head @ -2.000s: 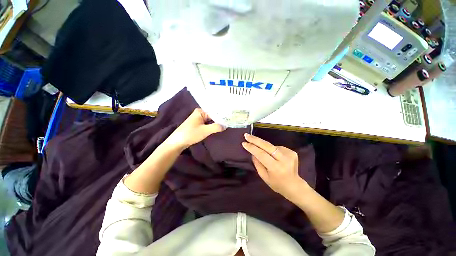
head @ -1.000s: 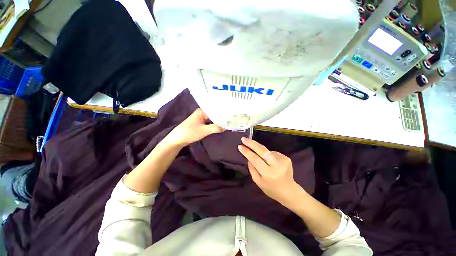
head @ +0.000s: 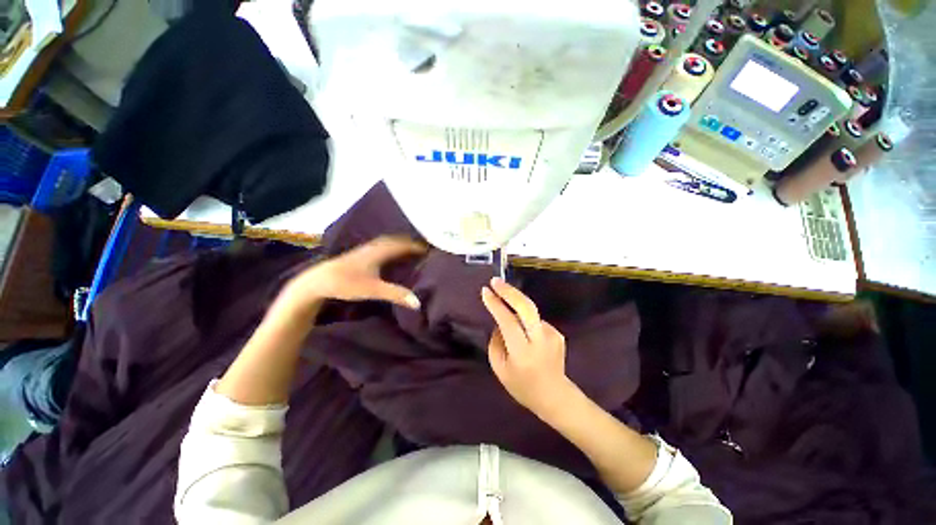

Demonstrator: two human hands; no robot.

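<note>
A dark plum garment (head: 452, 297) lies under the tip of the white JUKI machine head (head: 467, 190) and spreads over the lap and table front. A small clear guard (head: 479, 258) shows at the head's tip; the needle is hidden. My left hand (head: 359, 275) is over the cloth left of the tip, slightly blurred, thumb and fingers apart, holding nothing. My right hand (head: 525, 344) is on the cloth just below and right of the tip, fingertips near a thin upright metal part; whether it pinches cloth is not clear.
Black cloth (head: 221, 123) is heaped on the table at left. At right are a control panel (head: 765, 108) with a lit screen, a light-blue thread cone (head: 652, 133), several brown cones, thread snips (head: 701, 189) and a keypad (head: 824, 231). Blue crates (head: 64, 176) stand at far left.
My left hand has let go of the cloth edge and opened, moving back to the left. My right hand has shifted slightly left and down. The view has shifted, showing the light-blue cone more fully.
</note>
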